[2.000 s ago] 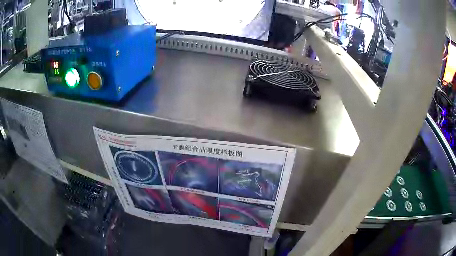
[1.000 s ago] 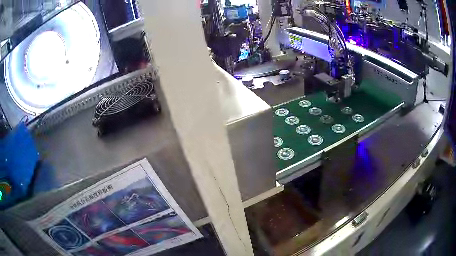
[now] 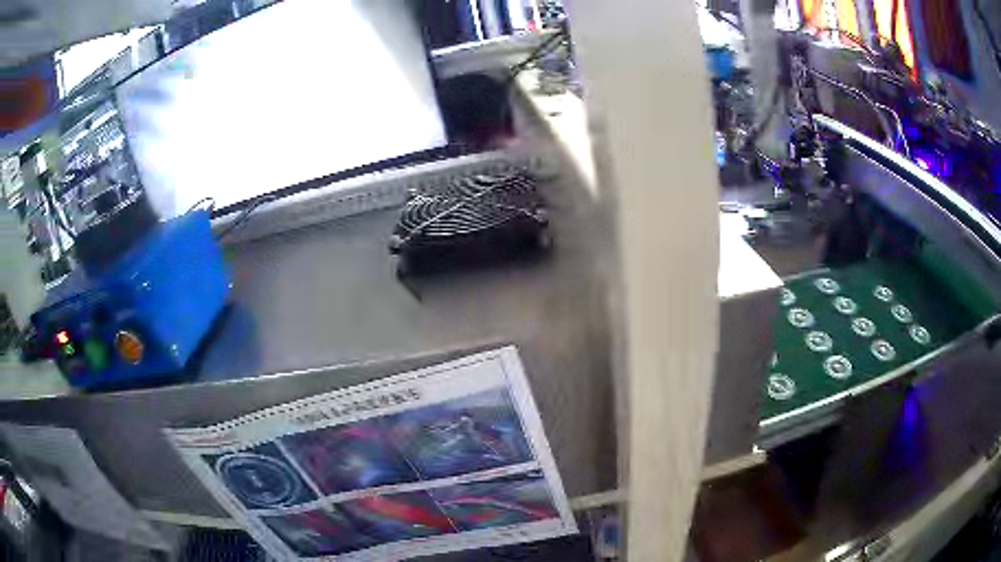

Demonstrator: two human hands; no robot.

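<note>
Neither of my hands is in view. Nearest in front of me is a grey metal bench (image 3: 329,291). A blue control box (image 3: 165,296) with red digits and an orange button stands at its left end. A black fan with a spiral wire guard (image 3: 472,220) lies flat near the bench's back. A sheet with six ring photos (image 3: 379,456) hangs on the bench's front. A large monitor (image 3: 285,104) behind the bench shows a blank white screen. Silvery rings (image 3: 838,367) lie in rows on the green belt (image 3: 807,397) at the right.
A thick cream post (image 3: 659,253) stands upright between bench and belt. A pale block (image 3: 746,263) is beside it. A brown bin (image 3: 752,510) is below the belt. Dark machinery with hoses and purple light is at the upper right. A second paper (image 3: 82,483) hangs lower left.
The view swung right to the belt, then partly back left, so the blue box is again fully in view. The monitor changed from a bright ring image to blank white.
</note>
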